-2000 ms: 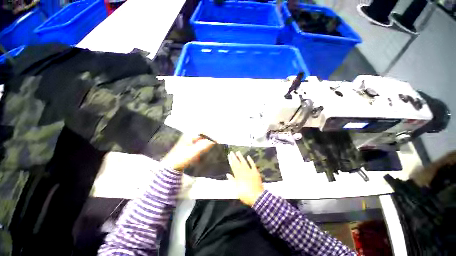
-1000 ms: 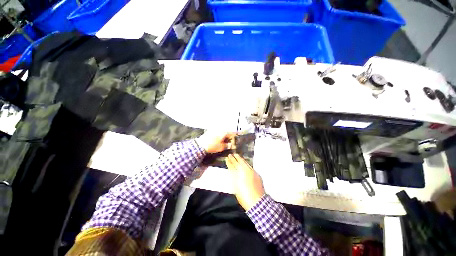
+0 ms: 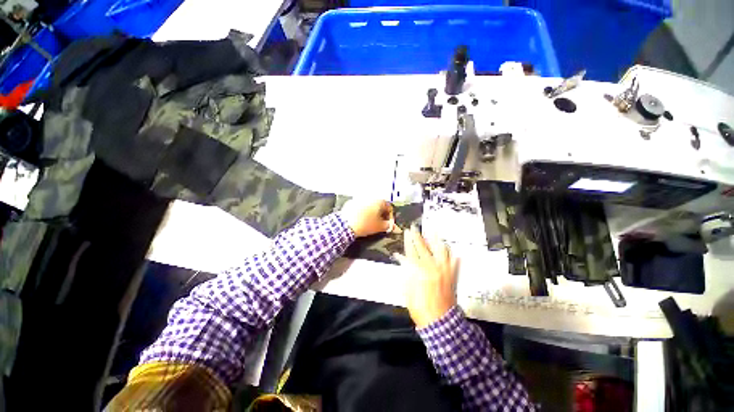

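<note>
A camouflage panel [image 3: 378, 245] lies just left of the needle area of the white sewing machine [image 3: 563, 129]. My left hand [image 3: 369, 217] grips its upper part, fingertips bent together. My right hand [image 3: 430, 273] lies flat at its right edge, fingers spread and pointing to the presser foot [image 3: 451, 189]. The panel is linked to a long chain of camouflage and black pieces [image 3: 257, 193] running left. The cloth under my fingers is partly hidden. Camouflage strips [image 3: 555, 241] lie bunched under the machine arm.
A heap of linked work [image 3: 113, 113] covers the left side. A blue crate [image 3: 426, 40] stands behind the table. A dark tray or phone [image 3: 664, 261] and a thin metal loop [image 3: 616, 293] lie right of the strips. Dark strips [image 3: 700, 354] are at far right.
The panel, first spread flat under both hands, is now bunched close to the presser foot. My left hand has moved right with it. The view has shifted nearer the machine.
</note>
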